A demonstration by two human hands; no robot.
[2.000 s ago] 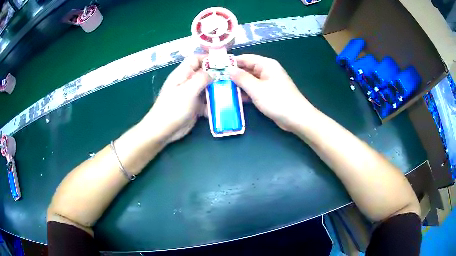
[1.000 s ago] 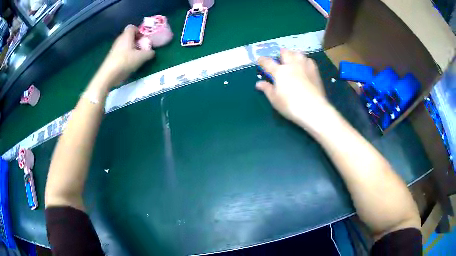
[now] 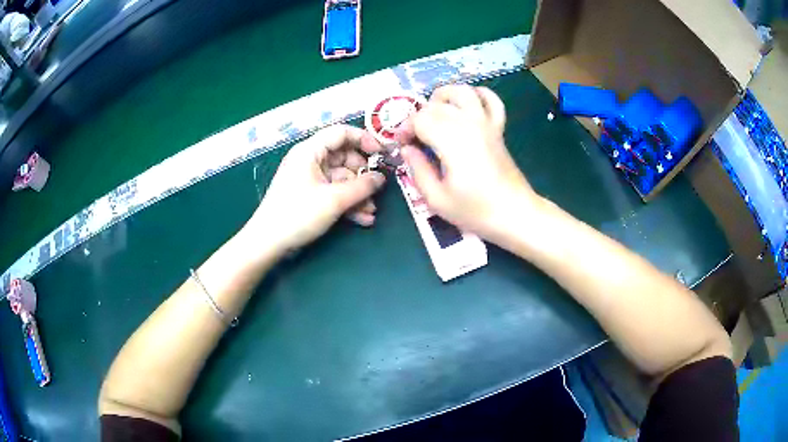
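A pale pink handheld fan (image 3: 462, 256) lies slanted over the green bench, its round red-and-white head (image 3: 394, 118) at the top and the dark window on its handle facing up. My right hand (image 3: 473, 164) holds it around the neck, with fingers over the head's edge. My left hand (image 3: 324, 183) is at the left of the neck, thumb and fingertips pinching a small whitish piece with dark leads (image 3: 378, 162). The exact joint between the fingertips is partly hidden. No battery pack shows in either hand.
A brown carton (image 3: 635, 53) at the right holds several blue battery packs (image 3: 661, 121). On the conveyor (image 3: 216, 95) are a blue-filled handle (image 3: 341, 30) at the top and a pink fan part (image 3: 32, 173) at the left. Another fan (image 3: 33, 345) lies at the bench's far left.
The earlier battery-filled fan left my hands. My left hand took a pink fan from the conveyor and came back to the bench; my right hand moved left and down onto this fan.
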